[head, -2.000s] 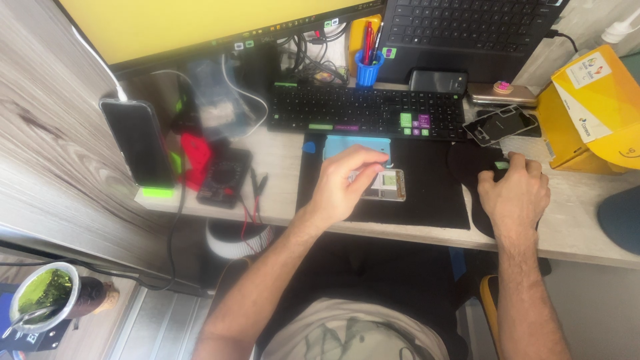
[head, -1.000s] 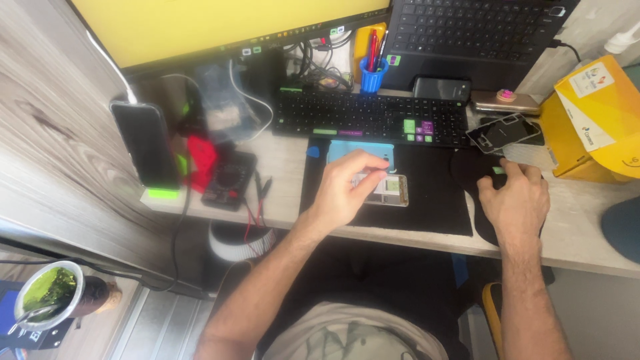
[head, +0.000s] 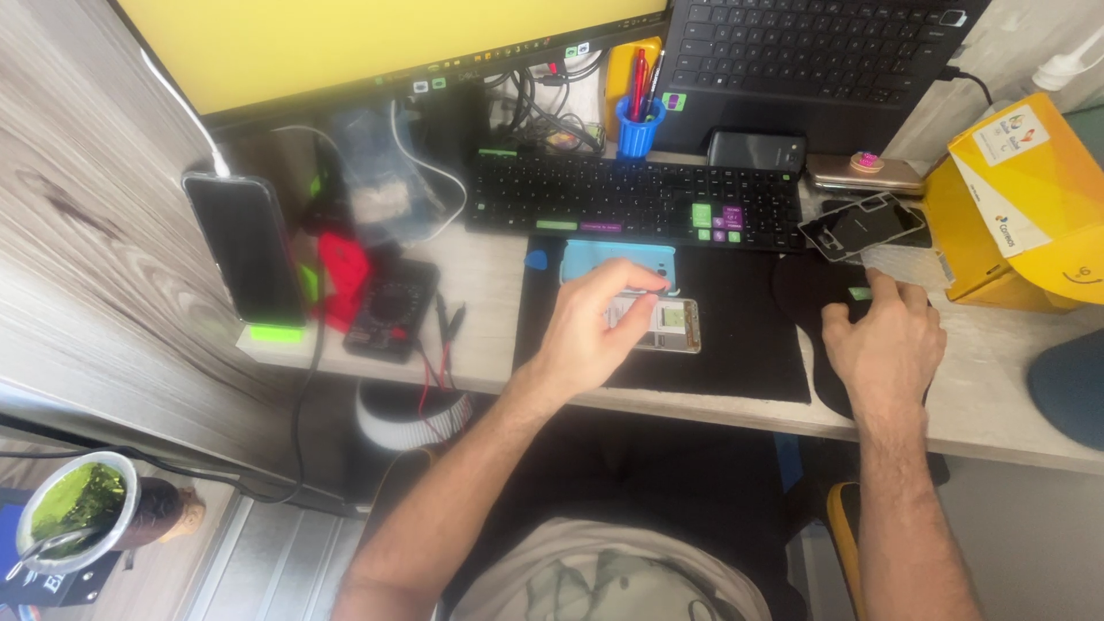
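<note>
My left hand (head: pixel 604 323) is raised over a black mat (head: pixel 742 362), thumb and forefinger bent toward each other near a small dark spot; whether they pinch something is unclear. Beneath it lies an opened phone (head: pixel 673 325) with a silver and white interior, partly hidden. A light blue phone case or cover (head: pixel 617 259) rests just behind. My right hand (head: pixel 888 349) lies palm down on a black mouse pad (head: pixel 802 297), fingers curved; a mouse under it cannot be made out. A blue guitar pick (head: pixel 536 260) is at the mat's upper left corner.
A black keyboard (head: pixel 638 198) spans the back, below a monitor (head: pixel 388 43) and a laptop (head: pixel 793 69). Left are a multimeter (head: pixel 392 309) with leads and a standing phone (head: pixel 246 250). Right are a phone frame (head: pixel 862 226) and a yellow box (head: pixel 1000 198). A cup (head: pixel 78 513) stands lower left.
My right hand's forefinger and thumb have shifted slightly on the mouse pad. My left hand stays above the opened phone in much the same pose.
</note>
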